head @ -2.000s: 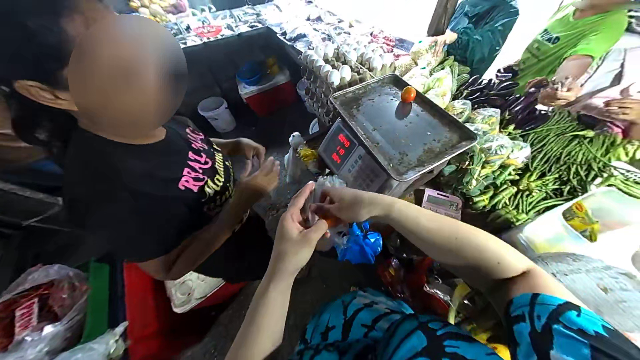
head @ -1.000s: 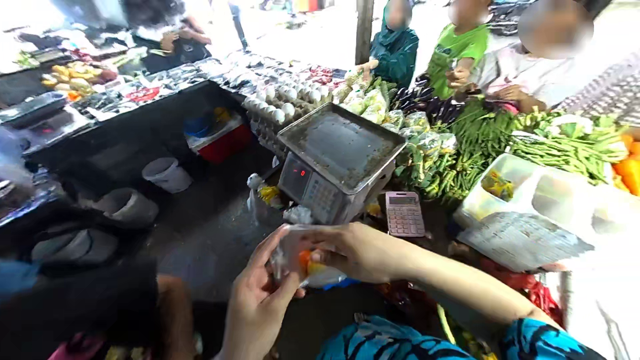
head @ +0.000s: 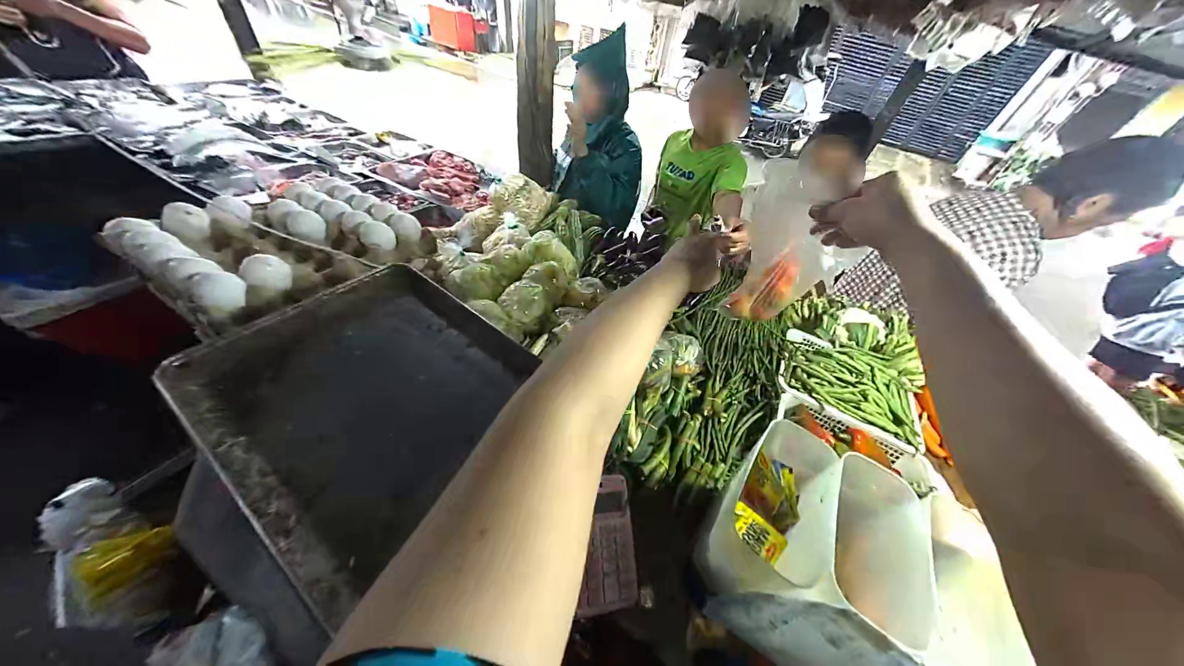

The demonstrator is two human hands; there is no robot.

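My right hand (head: 865, 215) is raised over the vegetables, its fingers closed at the edge of a clear plastic bag (head: 772, 268) with orange-red produce inside. The bag hangs between my two hands. My left hand (head: 698, 259) reaches out beside it and meets the hand (head: 735, 238) of a person in a green shirt (head: 696, 180). Whether anything small lies between those two hands cannot be told. Under them lie long green beans (head: 735, 370) and dark eggplants (head: 629, 254). The bare metal tray of a weighing scale (head: 361, 416) stands left of my left forearm.
Egg trays (head: 324, 264) and bagged vegetables (head: 527, 287) lie behind the scale. A pink calculator (head: 610, 550) and a divided white container (head: 837, 555) sit near me. A wooden post (head: 536, 92) rises behind. Several people stand across the stall.
My hands were together on a bag with orange contents near the scale; they are now apart and stretched forward. The orange-red item on the scale tray two seconds ago is gone. The view has swung right.
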